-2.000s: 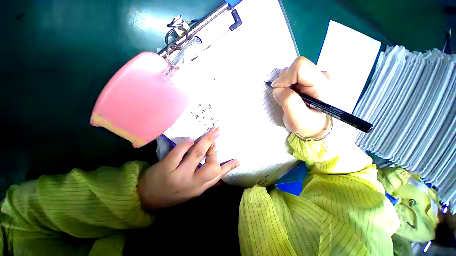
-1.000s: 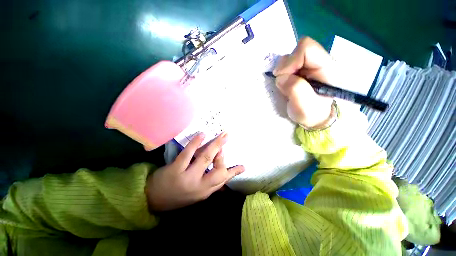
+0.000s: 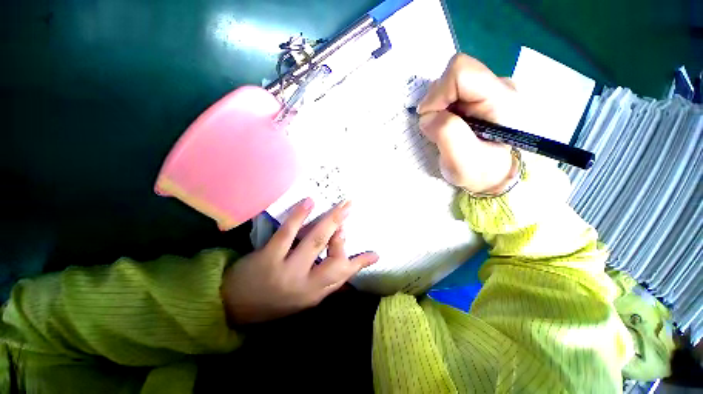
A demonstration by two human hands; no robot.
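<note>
A white record sheet (image 3: 378, 177) with handwriting lies on a blue-edged clipboard (image 3: 391, 9) under its metal clip. My right hand (image 3: 470, 127) is shut on a slim black pen (image 3: 539, 144), its tip on the upper right part of the sheet. My left hand (image 3: 289, 269) rests with fingers apart on the sheet's lower left edge, holding nothing. A pink curved plastic piece (image 3: 231, 154) with a pale yellow edge lies over the clipboard's left side, beside the clip. Shiny metal bits (image 3: 297, 55) sit at the clip.
A tall row of white-edged sleeves (image 3: 644, 185) stands at the right. A blank white card (image 3: 551, 92) lies between it and the clipboard. The green bench top (image 3: 154, 46) shows behind. Part of a person in a yellow-green smock (image 3: 647, 323) shows at the lower right.
The view has shifted a little, so the clipboard and pink piece sit slightly further right than at first. The pen stays in my right hand, with small changes in tilt. My left hand stays on the sheet.
</note>
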